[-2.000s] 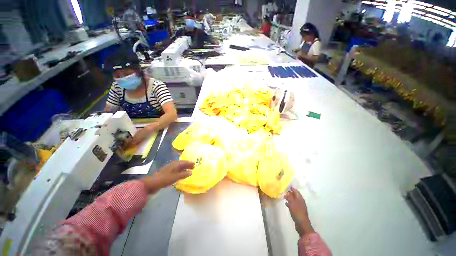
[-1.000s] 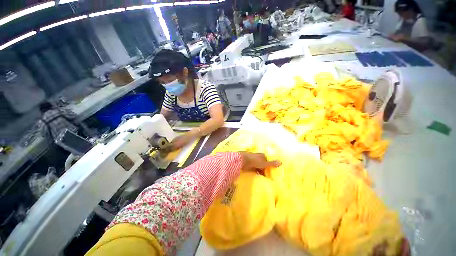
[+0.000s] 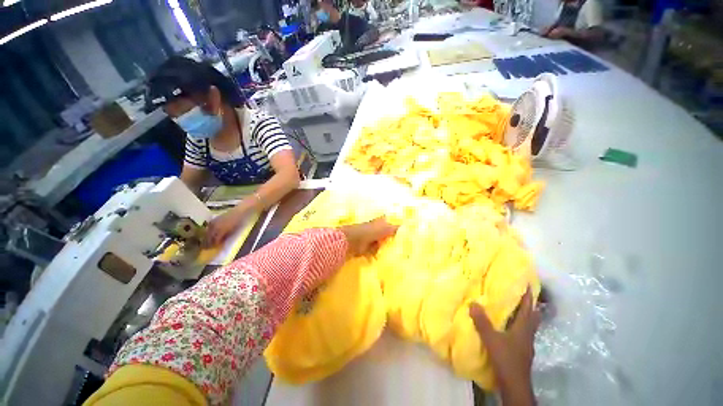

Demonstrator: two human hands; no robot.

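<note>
A bundle of yellow knitted pieces (image 3: 452, 277) lies in overlapping folds on the white table in front of me. One piece (image 3: 329, 329) spreads toward me at its left front, with a small dark patch partly covered by my sleeve. My left hand (image 3: 371, 236) rests on the top left of the bundle; its fingertips are lost in bright fabric, so its grip is unclear. My right hand (image 3: 511, 337) is against the bundle's right side, thumb and fingers spread. A looser heap of yellow pieces (image 3: 448, 147) lies behind.
A white table fan (image 3: 533, 119) stands right of the rear heap. Clear crumpled plastic (image 3: 583, 325) lies right of my right hand. A green piece (image 3: 618, 157) and dark blue pieces (image 3: 551, 63) lie farther back. A masked person (image 3: 230, 135) works at the white sewing machine (image 3: 119, 270) on the left.
My right hand, low at the right edge of the bundle before, now shows clearly with spread fingers against its side. My left hand stays on the bundle. The view has shifted, with the bundle lower left.
</note>
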